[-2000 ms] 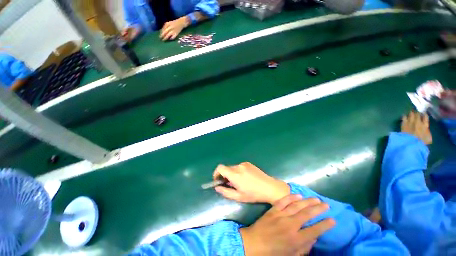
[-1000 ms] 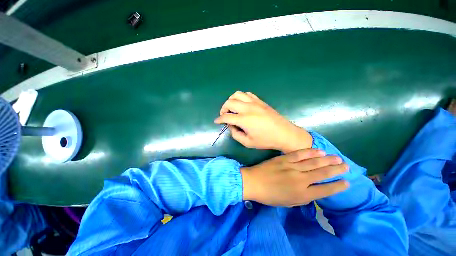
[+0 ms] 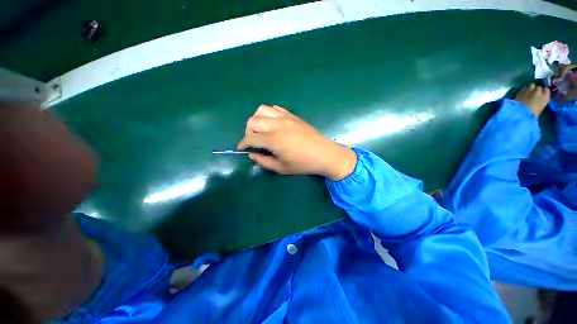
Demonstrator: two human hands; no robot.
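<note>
My right hand (image 3: 288, 144) is bare and rests over the green work surface near the middle of the view. It is shut on slim metal tweezers (image 3: 229, 152), whose pale tip points left, just above or on the surface. My left hand (image 3: 44, 209) is very large, dark and blurred at the left edge, close to the camera and partly cut off. Its fingers cannot be made out, nor whether it holds anything.
A white divider rail (image 3: 253, 30) runs across the top. A small dark unit (image 3: 92, 29) lies beyond it at the upper left. At right, a neighbouring worker's hand (image 3: 535, 99) is beside crumpled white and reddish material (image 3: 552, 58).
My left hand has left my right forearm and risen close to the camera at left. The tweezers have turned from slanting down to pointing left. The fan is no longer in view.
</note>
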